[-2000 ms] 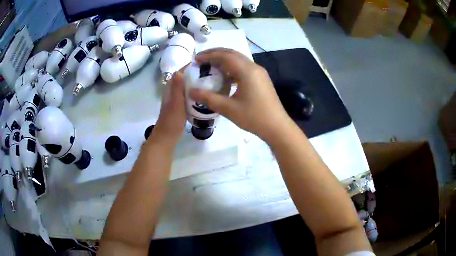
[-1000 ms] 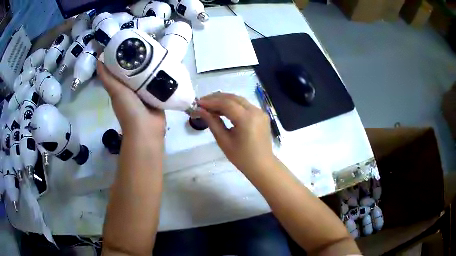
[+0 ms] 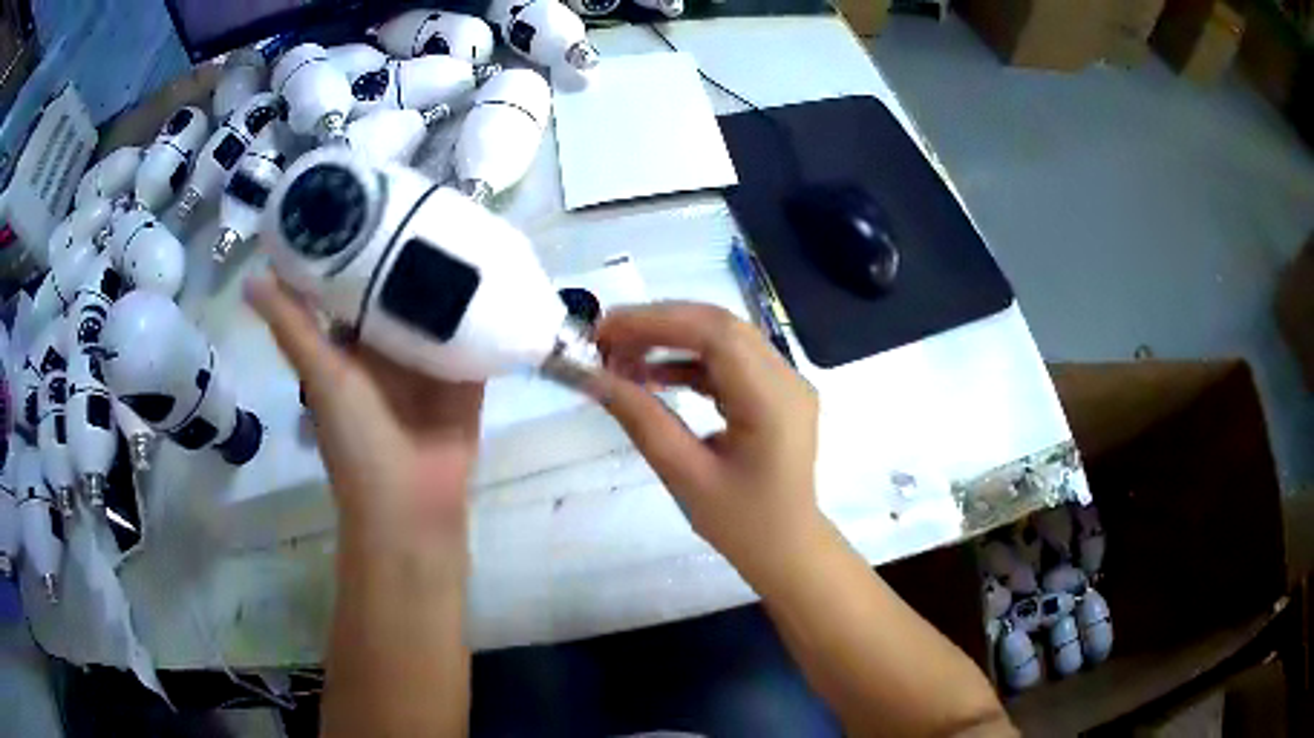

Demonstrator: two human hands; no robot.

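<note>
A white bulb camera [image 3: 497,296] lies tilted across my left hand [image 3: 396,418], its round black lens at upper left and its black square panel facing up. My left hand cups it from below. My right hand [image 3: 706,397] has thumb and fingers at its silvery screw base [image 3: 572,356]. A black test socket [image 3: 579,306] shows just behind the base. Another bulb camera [image 3: 152,353] stands in a black socket [image 3: 241,437] at the left end of the white strip.
Many bulb cameras [image 3: 310,90] crowd the back and left of the desk. A white paper sheet [image 3: 644,130], pen [image 3: 761,296], mouse pad [image 3: 922,274] and mouse [image 3: 850,241] lie right of them. A brown carton [image 3: 1174,418] with bulb cameras inside stands at lower right.
The bulb camera was upright over a socket with both hands around it. It has been lifted off, tilted onto my left hand and lowered slightly; my right hand moved to its screw base.
</note>
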